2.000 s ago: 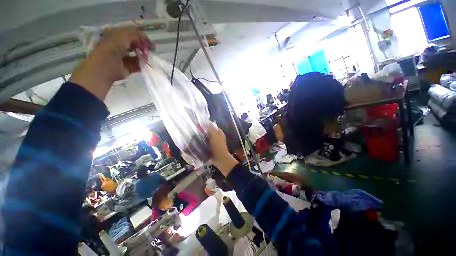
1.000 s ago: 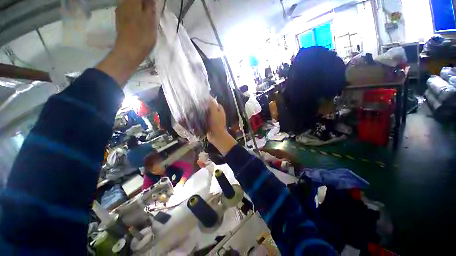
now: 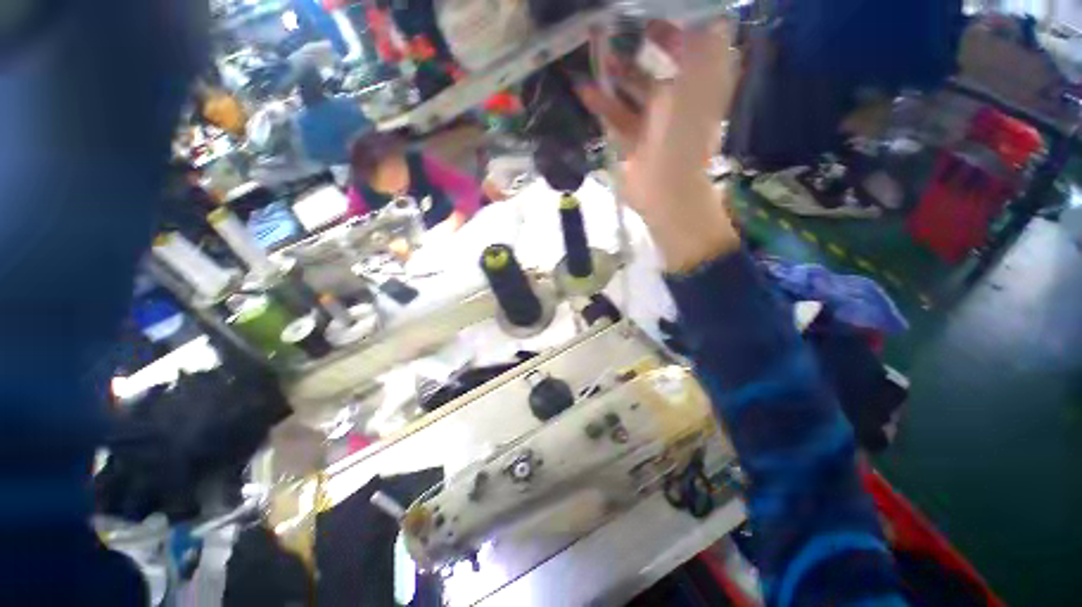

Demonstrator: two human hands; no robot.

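My right hand is raised at the top centre, blurred, with its fingers curled and a small pale thing at them. I cannot tell if it grips this. My left hand is out of the picture; only its dark blue sleeve fills the left side. The clear plastic bag cannot be made out. Below my right hand is the white sewing machine, with black cloth at its left end and black-handled scissors at its right.
Two black thread cones stand behind the machine. A pale rail crosses the top. A person in pink sleeves sits beyond. Black cloth heaps lie at left. A red crate edge is low right, and a red crate farther back.
The view has tipped down to the machine. The plastic bag held up between both hands no longer shows. My left hand has left the picture, and my right hand now appears higher.
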